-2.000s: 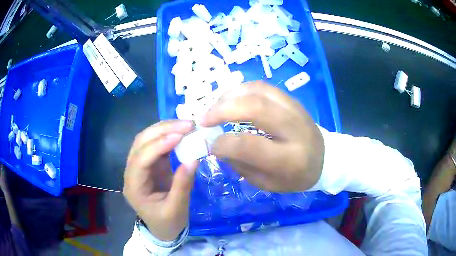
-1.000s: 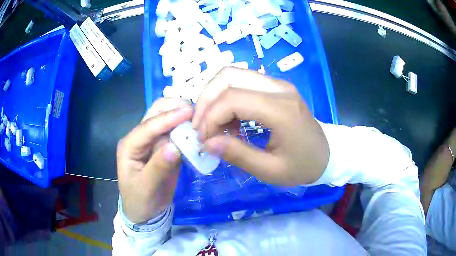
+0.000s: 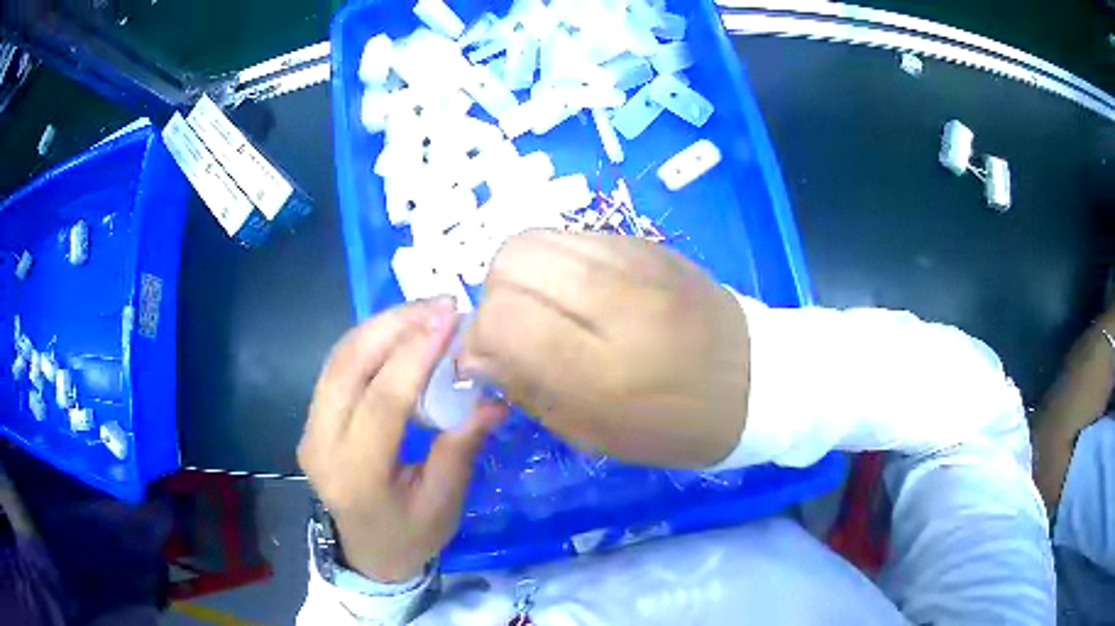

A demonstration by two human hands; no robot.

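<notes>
My left hand (image 3: 385, 434) holds a white plastic housing (image 3: 446, 397) between thumb and fingers over the near part of the centre blue tray (image 3: 783, 226). My right hand (image 3: 611, 349) is closed over the housing's right side; its fingertips are bent down at the housing and partly hidden, so what they pinch cannot be told. White housings (image 3: 428, 153) are heaped in the tray's far left part, with more translucent white pieces at the far right. A tangle of wired components (image 3: 618, 214) lies just beyond my right hand. Clear plastic pieces (image 3: 538, 483) lie in the near part.
A left blue tray (image 3: 153, 312) holds several small white units. Two long white boxes (image 3: 232, 165) lie between the trays. Two white units joined by a wire (image 3: 997, 184) lie on the dark surface at right. A metal rail (image 3: 856, 18) runs behind. Another person's arm (image 3: 1076, 416) shows at the right edge.
My right hand has turned, its back now covering more of the housing. The housing's holed face, seen a second ago, is mostly hidden. The wired components are now more visible beyond the hand.
</notes>
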